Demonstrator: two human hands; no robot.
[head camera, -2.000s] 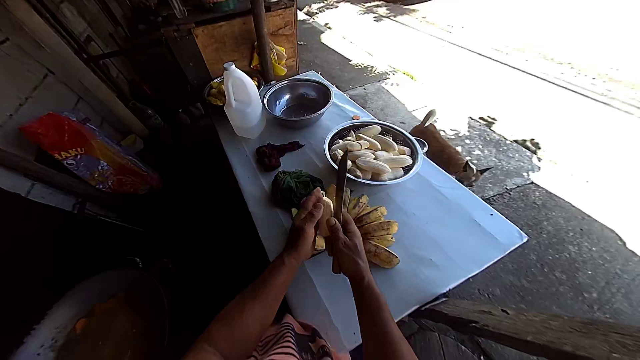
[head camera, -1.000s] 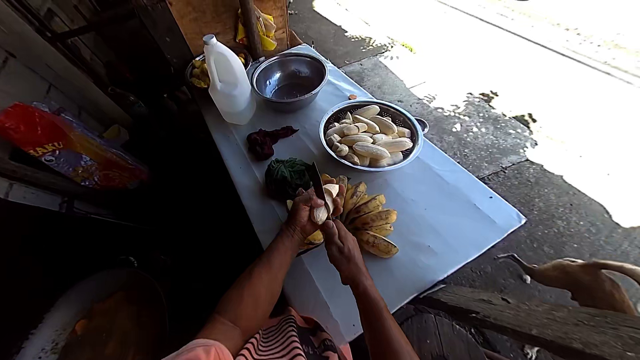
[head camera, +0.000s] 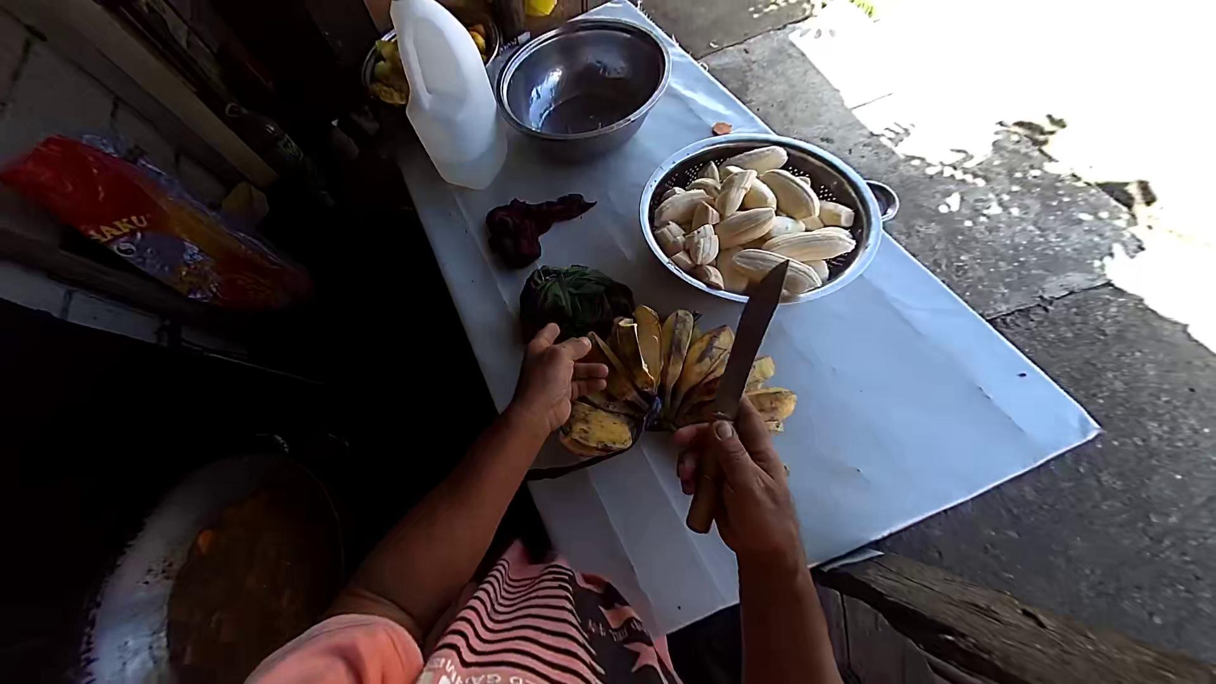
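My right hand (head camera: 741, 475) grips the wooden handle of a knife (head camera: 750, 342), its broad dark blade pointing up and away over the table. My left hand (head camera: 556, 378) holds nothing, its fingers apart at the left side of a bunch of unpeeled yellow bananas (head camera: 703, 356) with dark spots. Beyond them, peeled bananas (head camera: 746, 226) fill a metal colander (head camera: 866, 249). A dark green bundle (head camera: 575, 299) lies just past my left hand, and a dark red cloth-like bundle (head camera: 521, 233) sits farther back.
A steel bowl (head camera: 584, 85) and a white translucent plastic jug (head camera: 451, 104) stand at the table's far end, near another bowl with yellow pieces. A large pot (head camera: 142, 570) is at lower left. A red plastic bag (head camera: 142, 228) lies at left. Rough wood (head camera: 988, 608) borders the near right.
The peeled banana that was in my left hand is no longer there; that hand has opened and moved left of the bunch. The knife has come away from it in my right hand.
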